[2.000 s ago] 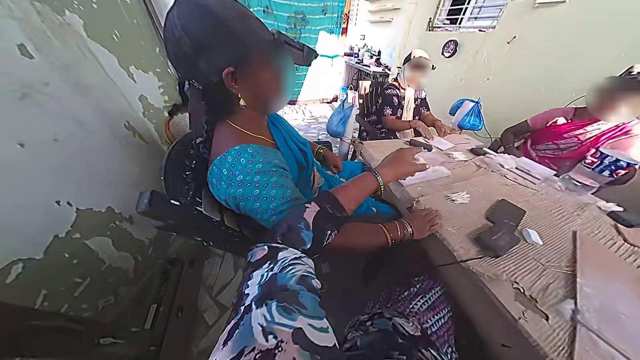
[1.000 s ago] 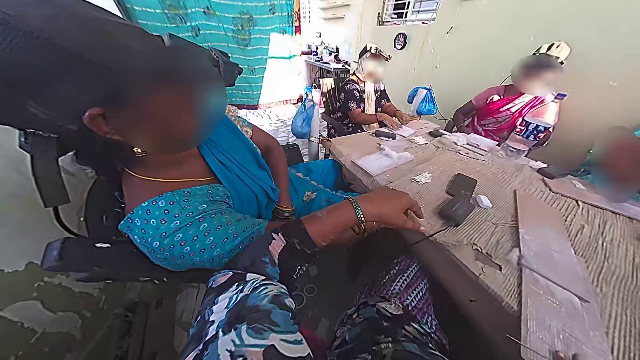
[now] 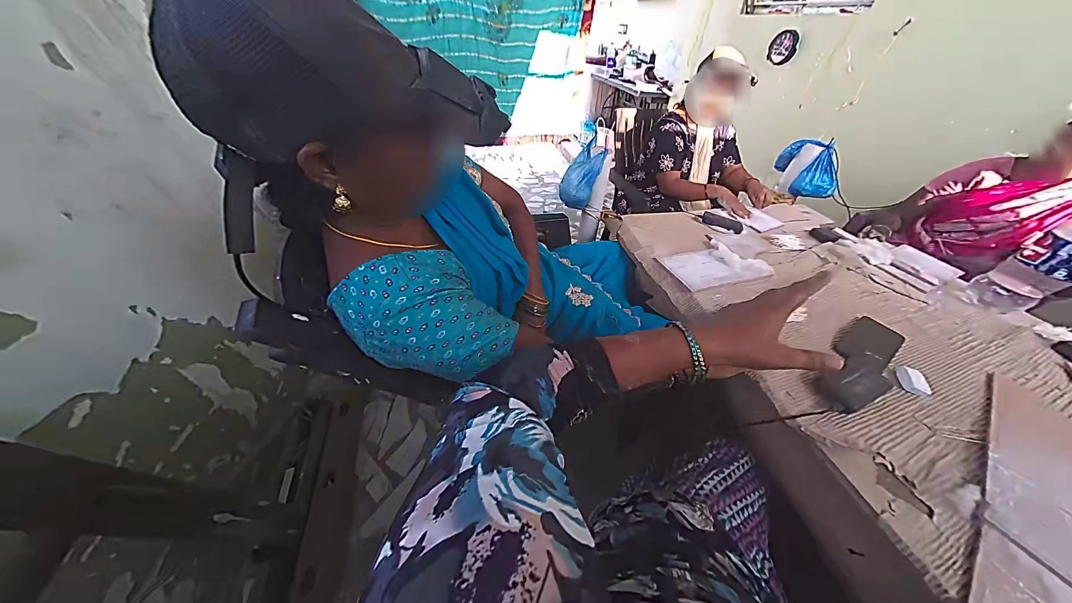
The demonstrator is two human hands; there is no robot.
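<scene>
My left hand (image 3: 766,335), with a green bangle at its wrist and a dark floral sleeve behind it, reaches over the near-left edge of the cardboard-covered table (image 3: 946,427). Its fingers are spread, with nothing seen in them. The thumb tip is beside two dark, blurred blocks, a flat one (image 3: 868,342) and a lower one (image 3: 854,385); contact cannot be told. A small white block (image 3: 913,381) lies right of them. Beyond my hand is a white sheet (image 3: 712,268) with a crumpled white piece (image 3: 737,255) on it. My right hand is not in view.
A co-worker in a teal garment (image 3: 419,310) sits close at my left, against my arm. Two other people sit at the table's far side. A brown board (image 3: 1026,494) lies at the right, and blue plastic bags (image 3: 584,177) hang farther back.
The view has swung about. One second ago my left hand was lower-fingered and more closed near the dark blocks; now its fingers are spread wide.
</scene>
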